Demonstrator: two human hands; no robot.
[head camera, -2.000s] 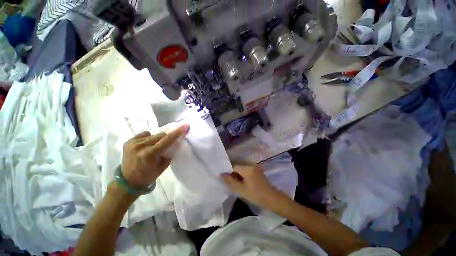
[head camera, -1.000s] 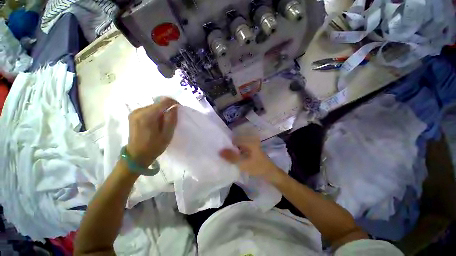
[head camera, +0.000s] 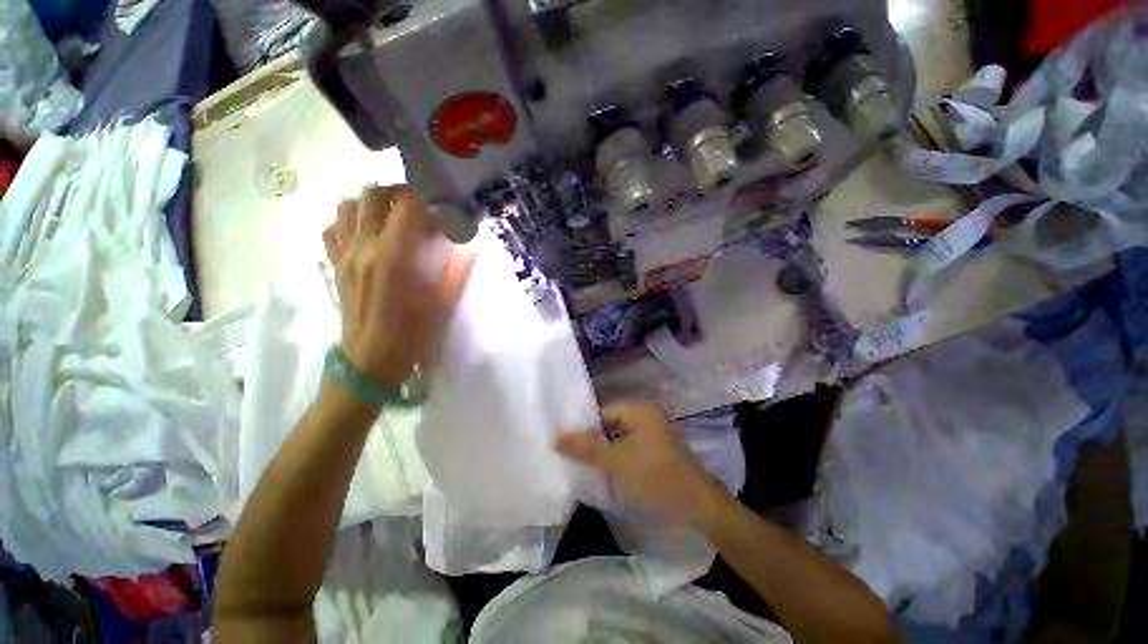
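A white garment panel (head camera: 504, 415) lies from the needle area down over the table's front edge. My left hand (head camera: 393, 279), with a green bangle at the wrist, is on the panel's upper left part just left of the needle; its fingers are blurred. My right hand (head camera: 636, 455) holds the panel's right edge between thumb and fingers at the table's front edge. The overlock machine (head camera: 554, 126) has a red oval badge. Its presser foot and needle area (head camera: 519, 252) is partly lost in lamp glare at the panel's top.
A long pile of white pieces (head camera: 101, 340) hangs at the left. Another white pile (head camera: 957, 440) lies over blue cloth (head camera: 1093, 330) at the right. Snips (head camera: 900, 227) with red-orange handles and printed white tape (head camera: 963, 239) lie right of the machine.
Since a second ago, my left hand has moved up beside the needle area. My right hand is a little lower in view on the panel's edge, and the panel hangs straighter. The whole view has shifted.
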